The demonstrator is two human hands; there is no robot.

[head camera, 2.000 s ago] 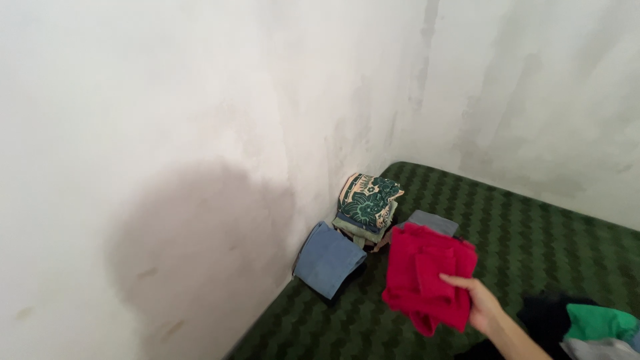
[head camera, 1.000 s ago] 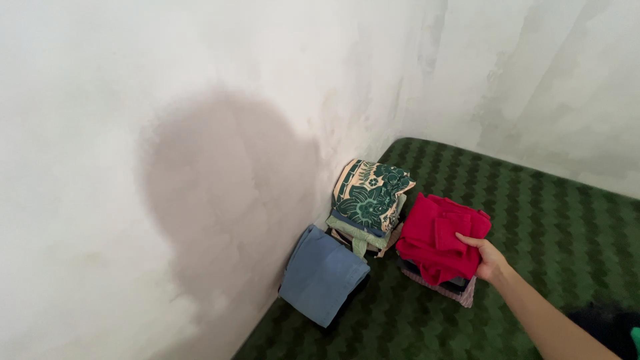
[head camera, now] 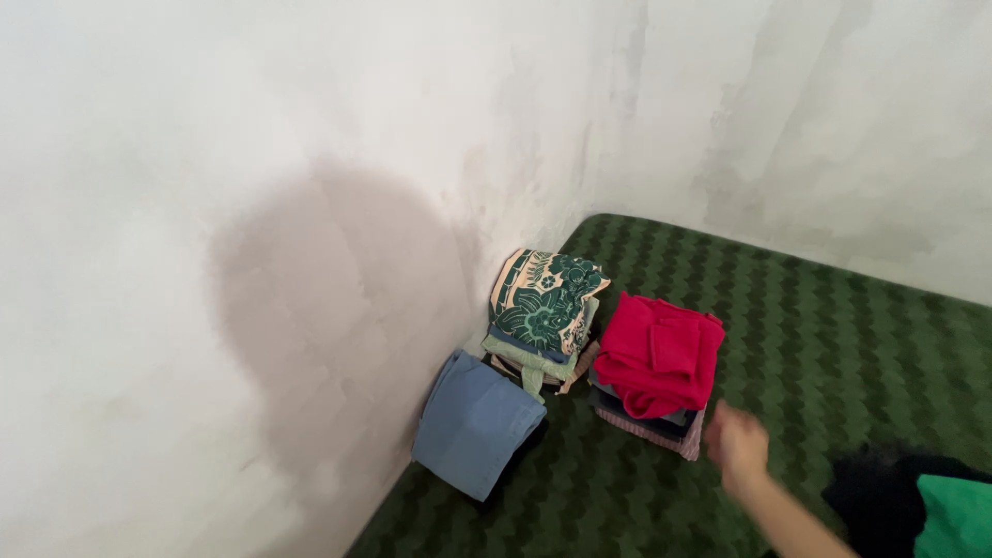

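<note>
My right hand [head camera: 736, 442], blurred and apart from the clothes, is just to the lower right of a folded red garment [head camera: 659, 353]. That garment lies on top of a stack of dark, grey and pinkish ribbed folded clothes [head camera: 647, 434]. Left of it, a folded green and cream floral-patterned cloth [head camera: 546, 302] tops a stack with a pale green garment [head camera: 535, 364]. Nearer the wall and lower in view sits a folded blue garment [head camera: 477, 426] over something black. Whether the fingers of my right hand are apart is unclear. My left hand is out of view.
A green patterned mattress [head camera: 821, 333] carries the stacks and meets white stained walls [head camera: 372, 101] at its left and far edges. At the lower right lie a black fluffy-looking item [head camera: 876, 496] and a green cloth [head camera: 957, 515]. A shadow falls on the left wall.
The red garment, held by my right hand above the mattress at first, now rests on the stack beside the floral cloth. My right hand has let go and drawn back toward the lower right.
</note>
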